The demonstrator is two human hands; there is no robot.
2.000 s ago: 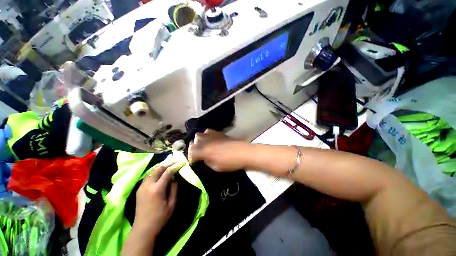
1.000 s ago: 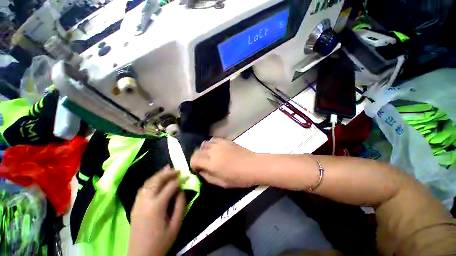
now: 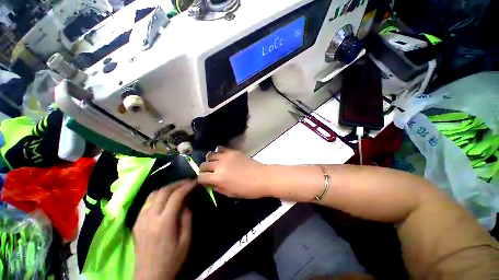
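The white sewing machine [image 3: 158, 65] has a blue-lit screen, and its needle end is above the cloth. Black fabric [image 3: 219, 235] lies under both hands, with a neon-green panel [image 3: 117, 219] on the left. A narrow neon-green strip [image 3: 211, 195] runs from the needle area past my fingertips. My right hand [image 3: 232, 174] has its fingers bent on the strip and cloth, just right of the needle end. My left hand [image 3: 164, 221] lies on the black fabric, fingers together and reaching towards the right fingertips; whether it pinches cloth is hidden. The needle tip is too small to tell.
Red-handled snips [image 3: 317, 127] lie behind my right forearm, beside a dark phone [image 3: 361, 98] with a white cable. A white carrier bag [image 3: 437, 142] with green pieces is at right. A red plastic bag [image 3: 49, 191] and a clear bag of green strips [image 3: 24, 246] are at left.
The strip's wide folded part no longer shows at my fingers; only a thin end does. My left hand has moved slightly on the cloth. My right hand has shifted slightly left. The view has shifted slightly.
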